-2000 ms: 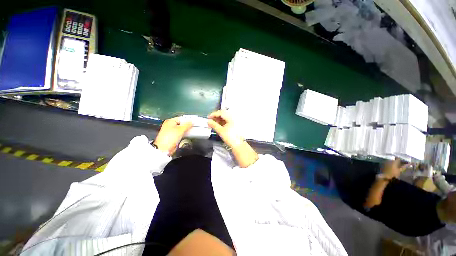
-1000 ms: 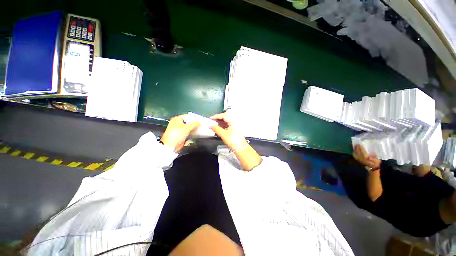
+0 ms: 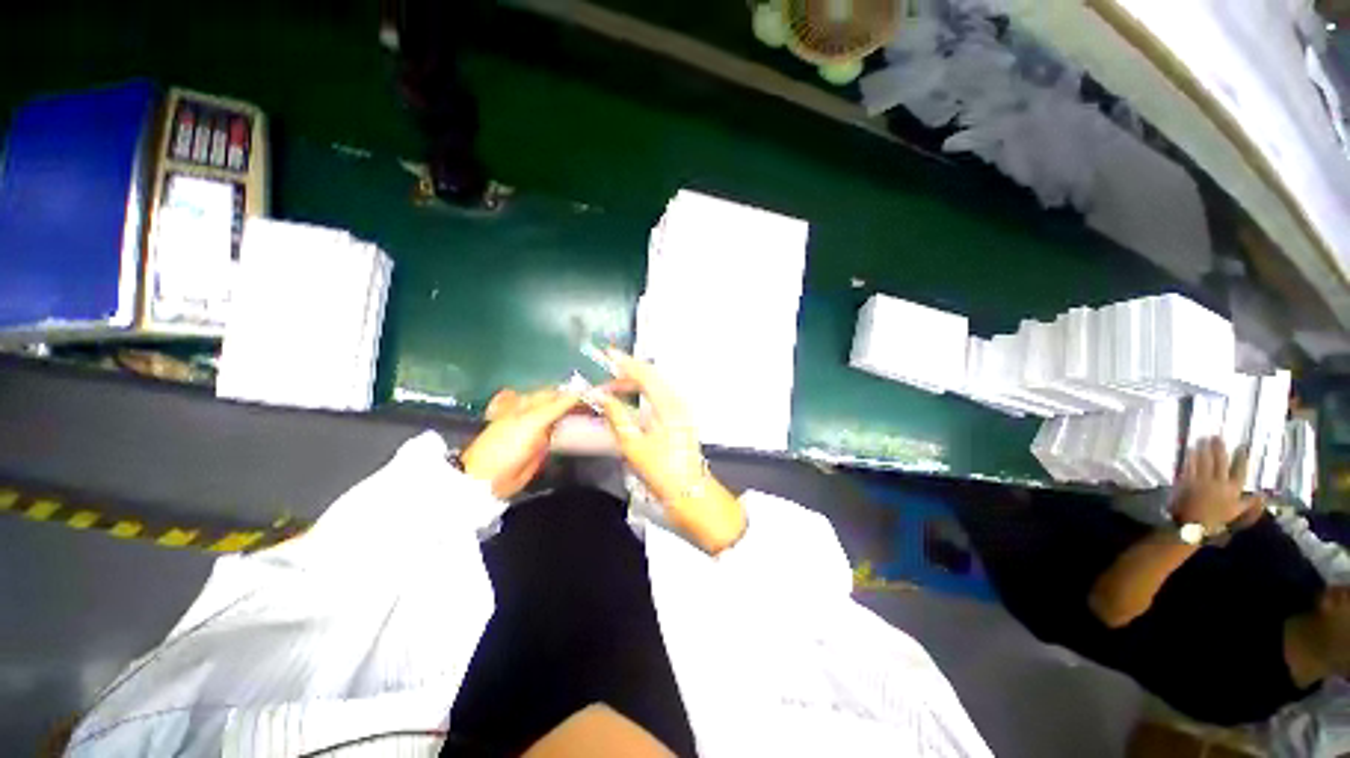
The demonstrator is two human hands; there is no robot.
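My left hand [image 3: 517, 438] and my right hand [image 3: 647, 428] are close together at the bench's front edge. A small white piece [image 3: 585, 434], a box or label strip, lies between them, mostly hidden by the fingers. My left hand grips it. My right fingertips hold a small pale piece [image 3: 595, 360], too blurred to name surely. A stack of thin white boxes [image 3: 723, 319] stands just right of my hands. Another stack of white boxes [image 3: 301, 316] stands to the left.
The blue scale [image 3: 74, 208] is at the far left. A small white stack [image 3: 911, 342] and rows of white boxes [image 3: 1110, 350] are at right, where another person's hand [image 3: 1211, 486] touches them. A fan [image 3: 841, 21] and white scraps [image 3: 1007, 111] are at the back.
My right hand has turned and its fingers are raised, with a small pale piece now showing at them. The other person's hand has moved right along the box rows. The view has shifted.
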